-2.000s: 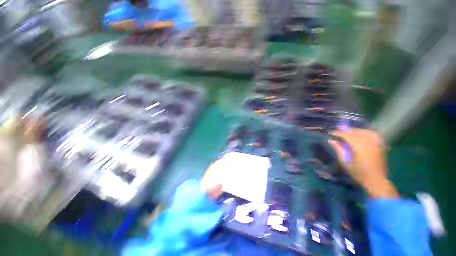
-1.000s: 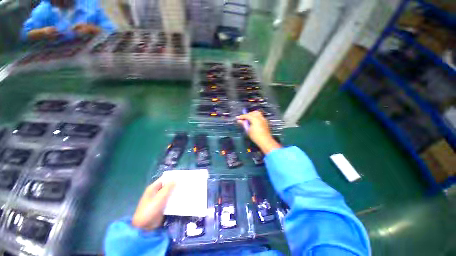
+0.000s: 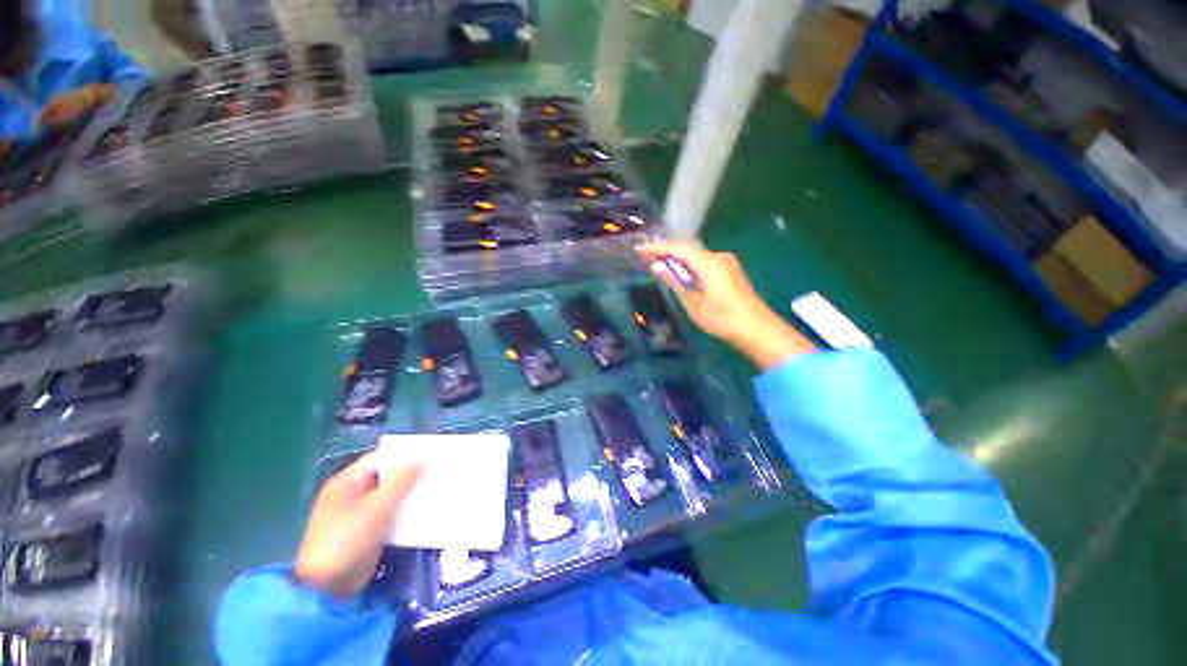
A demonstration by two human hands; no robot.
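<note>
My left hand point(image 3: 349, 527) holds a white label sheet point(image 3: 449, 492) by its left edge, over the lower left of a clear blister tray point(image 3: 501, 416). The tray holds black handheld devices point(image 3: 530, 349) in two rows; the lower ones show silver-white patches. The sheet hides part of the lower-left devices. My right hand point(image 3: 703, 297) is closed around slim tweezers point(image 3: 677, 269), beyond the tray's upper right, near the corner of the stacked trays. The tweezer tips and any sticker are too small to make out.
Stacked blister trays point(image 3: 449, 267) with devices stand beyond the working tray. More filled trays point(image 3: 176, 390) lie at the left, and another stack point(image 3: 241, 169) stands far left beside a person in blue. A white block point(image 3: 831, 320) lies right, near a pale post point(image 3: 729, 104) and blue shelving point(image 3: 957, 182).
The view has turned rightward, so the trays appear farther left. Both hands keep their hold on the sheet and tweezers. My right hand remains near the stacked trays' near right corner.
</note>
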